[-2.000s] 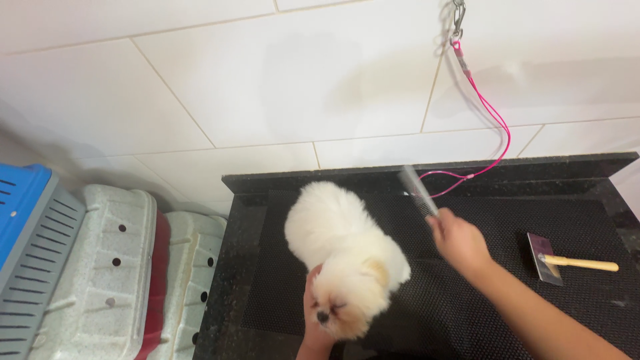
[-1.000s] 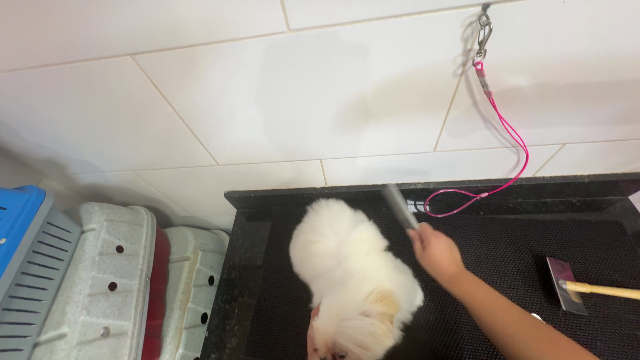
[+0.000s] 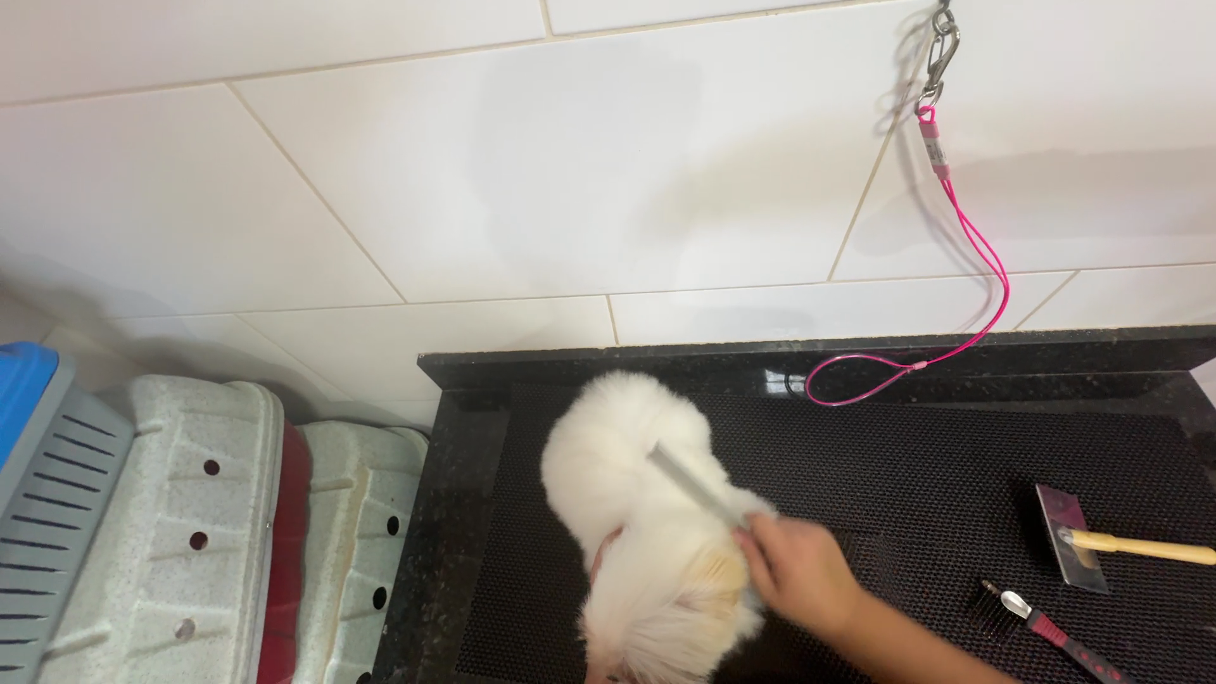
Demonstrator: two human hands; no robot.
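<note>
A fluffy white dog (image 3: 632, 475) with a tan ear is on a black textured mat (image 3: 912, 465), its head toward the bottom edge. My right hand (image 3: 803, 570) grips one end of a metal grooming comb (image 3: 698, 484), which lies over the dog's back. Most of my left hand (image 3: 604, 553) is hidden by the dog; a little skin shows at the dog's left side, and its finger pose cannot be made out. A slicker brush (image 3: 1073, 537) with a wooden handle and a pin brush or rake (image 3: 1045, 627) with a pink and black handle lie at the right.
A pink cable grooming loop (image 3: 1002, 275) hangs from a metal clip (image 3: 940, 57) on the white tiled wall (image 3: 589, 171). The black stone counter (image 3: 456, 380) has a raised back edge. Plastic pet carriers (image 3: 161, 513) stand left of it, one with a blue part (image 3: 24, 380).
My right hand has brought the comb from beside the dog, near the counter's back edge, onto its back. The dog's head has turned downward, so its face no longer shows. The pink-handled tool has come into view.
</note>
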